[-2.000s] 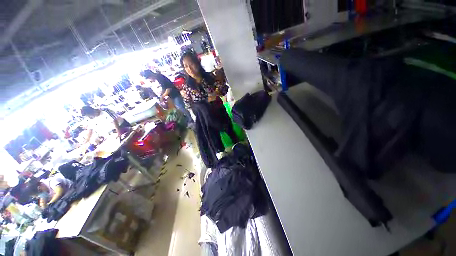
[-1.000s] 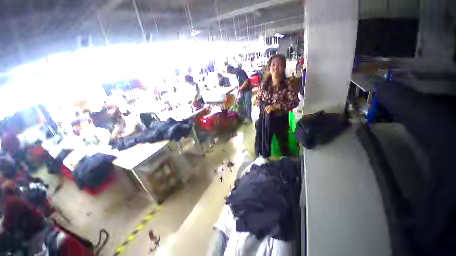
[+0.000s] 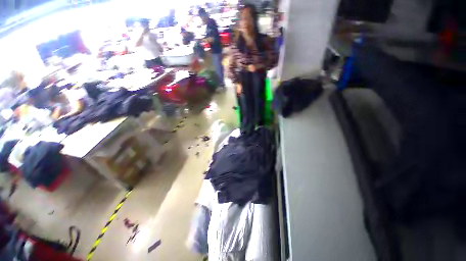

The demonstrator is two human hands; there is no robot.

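No hand of mine shows in the head view. A thick dark fabric roll with loose folds [image 3: 424, 142] fills the right side, dim and blurred. A slim dark roll [image 3: 356, 158] lies along the grey-white table [image 3: 317, 188] beside it. A small dark cloth bundle [image 3: 298, 95] sits on the table's far end by the pillar. Left of the table, a heap of dark cloth pieces [image 3: 244, 165] lies on pale wrinkled sacks [image 3: 240, 232].
A person [image 3: 250, 61] stands beyond the heap, before a green crate [image 3: 269, 104]. A white pillar [image 3: 305, 41] rises behind the table. At left, dark cloth lies on a worktable [image 3: 94, 136]. Yellow-black tape [image 3: 110, 223] marks the scrap-littered floor. Other people work further back.
The view has swung left and tilted down; the table now runs more upright in the picture. The standing person's dark cloth hangs lower in front, with hands still near the waist.
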